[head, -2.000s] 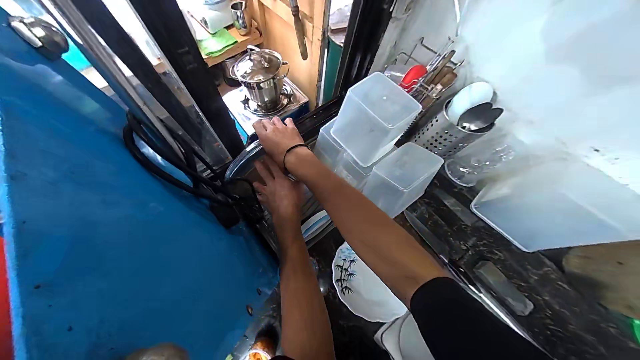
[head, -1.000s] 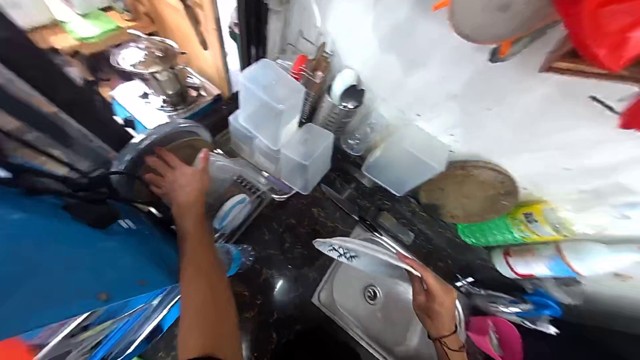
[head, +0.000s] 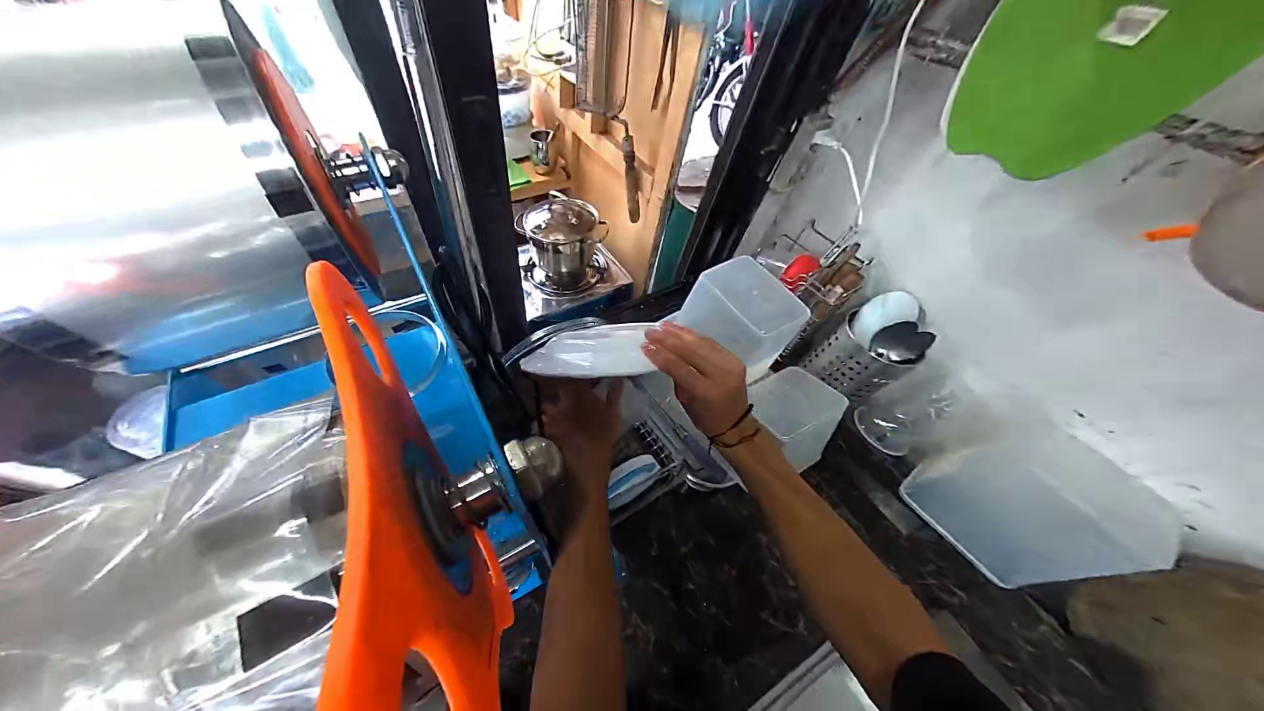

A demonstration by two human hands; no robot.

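Observation:
My right hand (head: 699, 380) grips the right edge of a white plate (head: 592, 352), held almost level beside the translucent plastic containers (head: 748, 308). Below that plate is my left hand (head: 581, 420), in shadow near the rim of a round metal lid or basin (head: 538, 341); whether its fingers grip anything is hidden. A wire dish rack (head: 657, 449) with a blue-and-white dish (head: 632, 479) sits just right of my left wrist.
An orange handwheel (head: 395, 494) on a blue metal frame stands close on the left. Behind are a steel pot (head: 561, 237) on a stove and a black window frame (head: 494, 168). A perforated utensil holder (head: 851, 357) and a large translucent container (head: 1047, 513) line the wall.
The plate in my right hand has moved from above the sink to over the dish rack area, beside my left hand. The view has swung left, bringing in the orange handwheel.

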